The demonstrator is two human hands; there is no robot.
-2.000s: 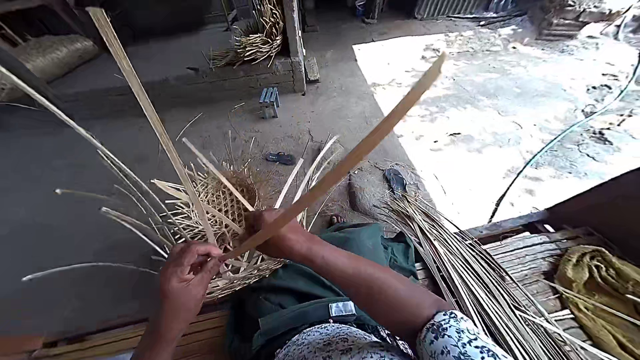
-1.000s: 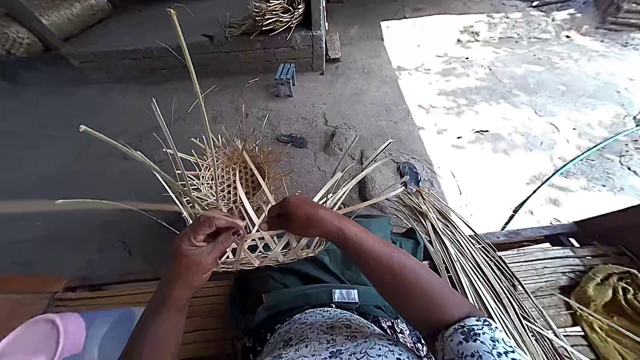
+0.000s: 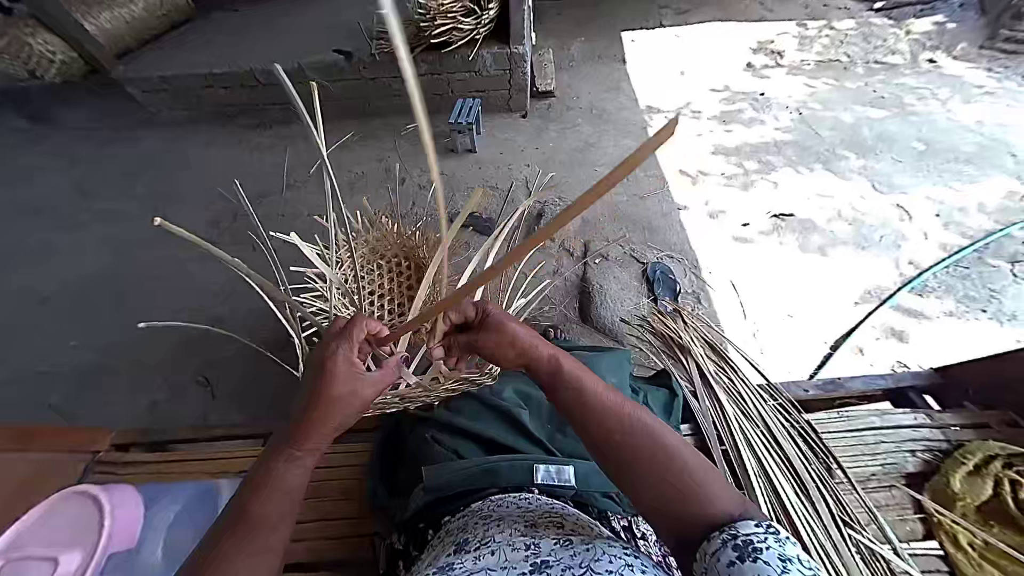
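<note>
An open-weave basket (image 3: 436, 392) of split bamboo or cane rests against my lap, with loose strips standing up all around its edge. My left hand (image 3: 352, 372) pinches the lower end of a wide brown strip (image 3: 560, 218) at the basket's near side. That strip slants up to the right, past my other hand. Close beside it, my right hand (image 3: 476, 336) holds a pale upright strip (image 3: 424, 120) between thumb and fingers. Where the held strips meet the weave is partly hidden by my fingers. Beyond the hands lies a hexagonal-weave section (image 3: 388, 280) with bristling ends.
A bundle of long split strips (image 3: 744, 400) lies on the slatted bamboo bench (image 3: 328, 512) at my right, near a yellowish cloth (image 3: 980, 504). A pink plastic object (image 3: 64, 532) is at lower left. On the ground are a small stool (image 3: 466, 124), a sandal (image 3: 662, 282) and a hose (image 3: 920, 276).
One second ago my hands were close together at the weave; now they are slightly apart, and the wide brown strip slants up to the right again, as in the oldest frame.
</note>
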